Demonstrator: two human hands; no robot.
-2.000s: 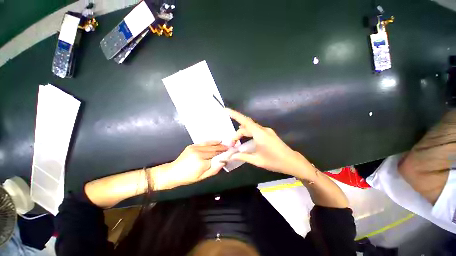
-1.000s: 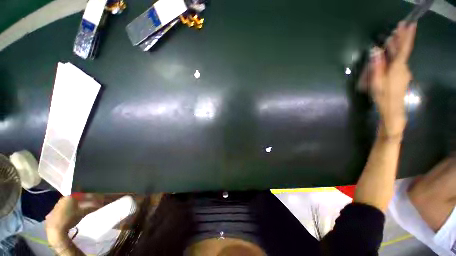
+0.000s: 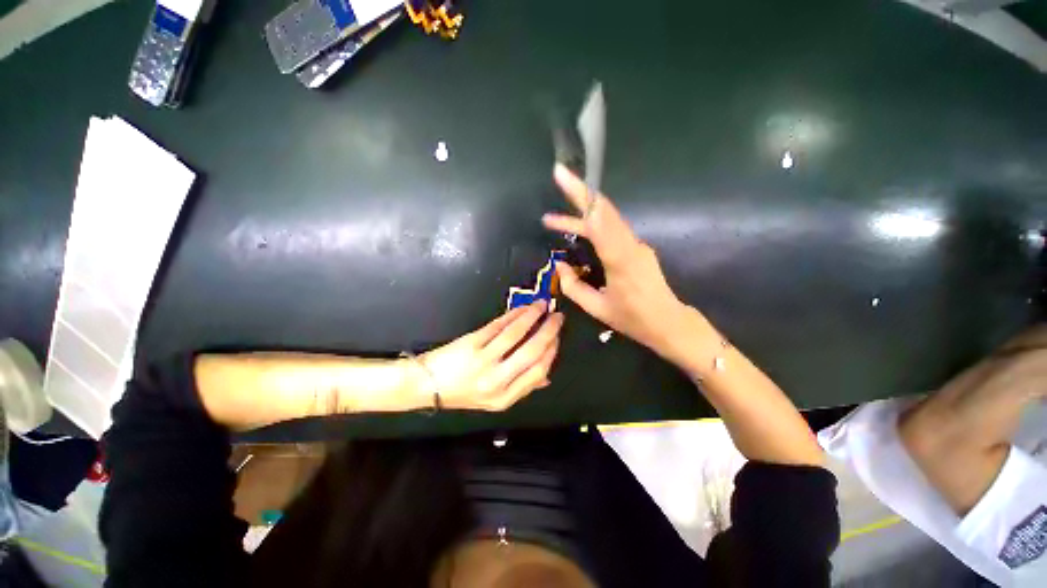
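Observation:
A phone circuit board [image 3: 527, 299], its blue upper end showing, lies under my left hand [image 3: 505, 360] in the middle of the belt. The fingers of my left hand cover its lower part. My right hand [image 3: 614, 270] has its thumb at the board's top end, by a small orange ribbon cable [image 3: 580, 270]. A blurred thin grey film piece or tool [image 3: 592, 132] sticks up from the raised fingers of my right hand. How it is held is unclear.
A sheet stack [image 3: 109, 270] lies at left beside a white fan part [image 3: 21, 388]. Phone boards [image 3: 167, 52] and a stacked pair [image 3: 310, 37] are at the upper left. Tiny white scraps [image 3: 786, 160] dot the green belt. A neighbour's arm [image 3: 970, 419] is at right.
The white sheet that was in my hands has gone from the middle. My right hand has come back from the far right, my left from below the belt edge; both are now at a board.

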